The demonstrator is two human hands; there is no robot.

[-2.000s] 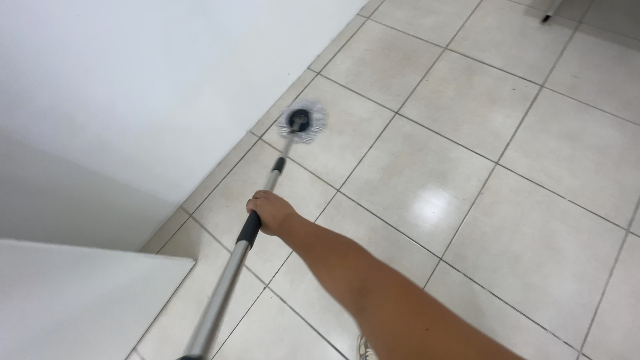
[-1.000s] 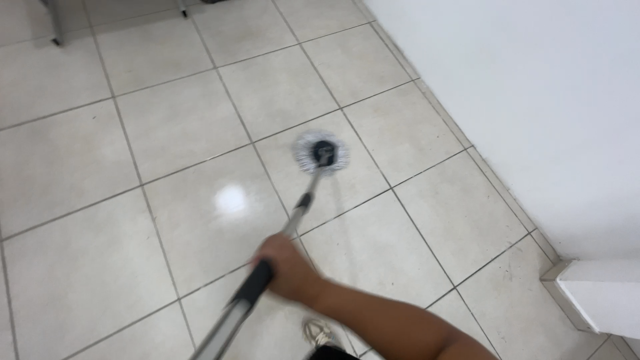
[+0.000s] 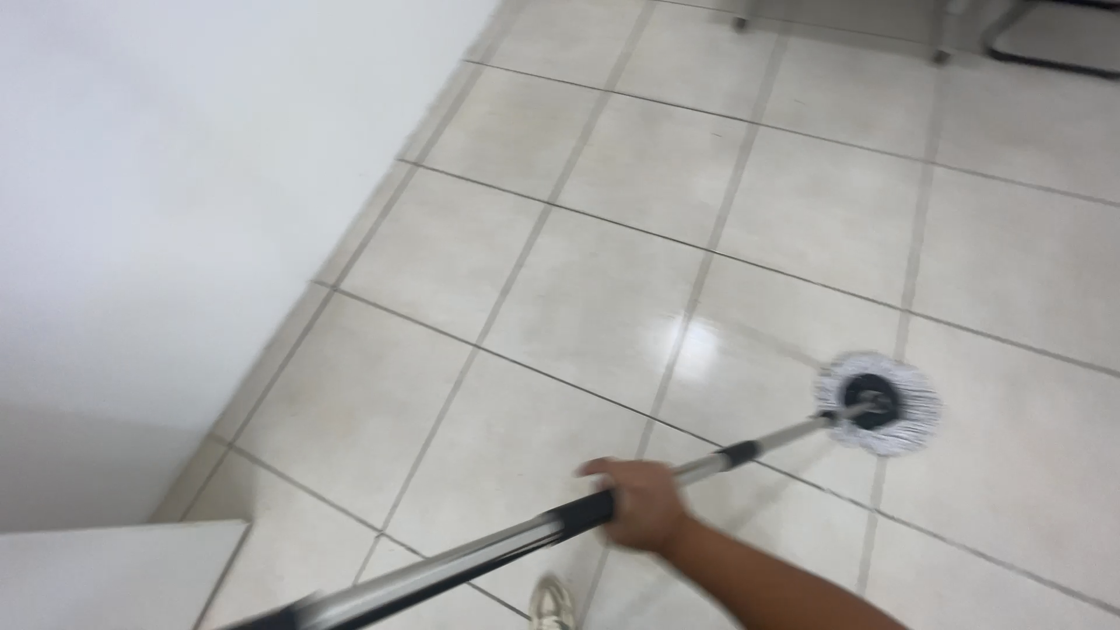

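My right hand [image 3: 646, 506] grips the metal handle of a spin mop [image 3: 472, 556], just at the end of its black grip sleeve. The handle runs from the bottom left up toward the right. At its far end the round mop head [image 3: 917, 408], with white and grey strands around a black centre, rests on the tiled floor [image 3: 612, 297]. My left hand is out of view. The lower end of the handle leaves the frame at the bottom left.
A white wall [image 3: 201, 175] with a tile skirting rises at the left. A low white ledge [image 3: 114, 569] juts out at the lower left. Furniture legs [image 3: 941, 35] and a black metal frame [image 3: 1050, 63] stand at the upper right. My shoe [image 3: 552, 604] shows at the bottom.
The view has swung strongly between frames. The mop head, near the wall two seconds ago, is now farther from it, over other tiles. My right hand has stayed on the handle.
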